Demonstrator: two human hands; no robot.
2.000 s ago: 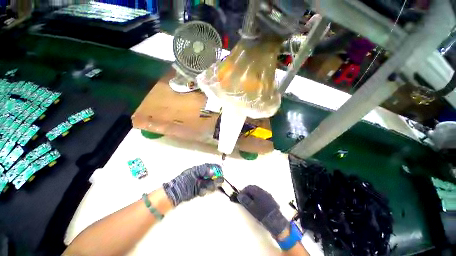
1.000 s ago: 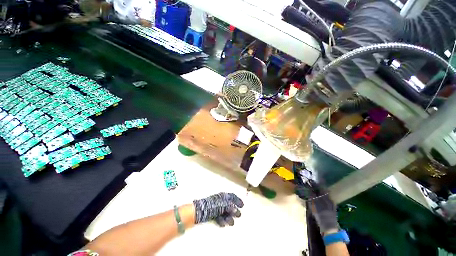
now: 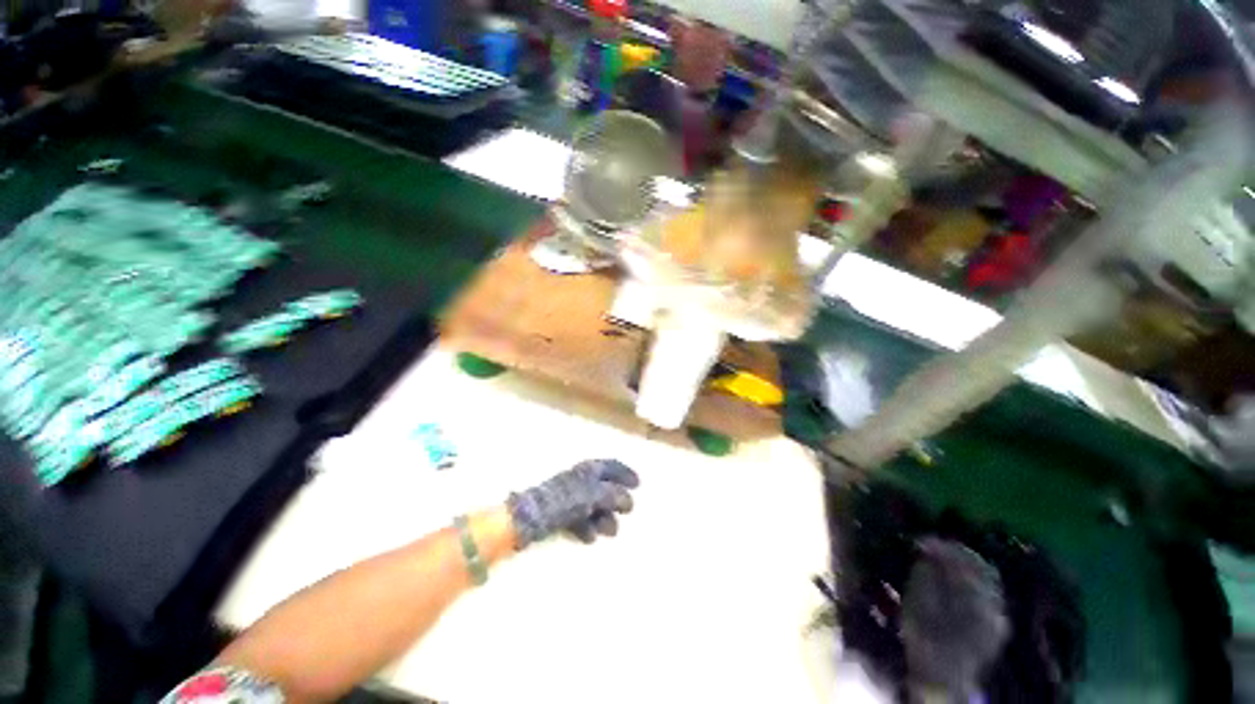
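My left hand (image 3: 575, 501), in a grey knit glove, hovers over the cream-white work board (image 3: 661, 591) with its fingers apart and nothing seen in it. My right hand (image 3: 952, 616), in a dark glove, is on the black cable pile (image 3: 1039, 585) to the right of the board; it is blurred and its fingers cannot be made out. A small teal circuit board (image 3: 435, 444) lies on the work board, left of my left hand. The white cone (image 3: 677, 374) hangs above the board's back edge.
Many teal circuit boards (image 3: 117, 296) lie on the black mat (image 3: 103, 530) at left. A wooden stand (image 3: 530, 314) with a fan (image 3: 615, 172) and a yellow item (image 3: 747, 387) is behind the work board. A grey metal bar (image 3: 1005, 323) slants across the right side.
Since the earliest frame, the board and cable have left my hands. My right hand has gone from the work board to behind it at right, then down onto the cable pile. The view has shifted.
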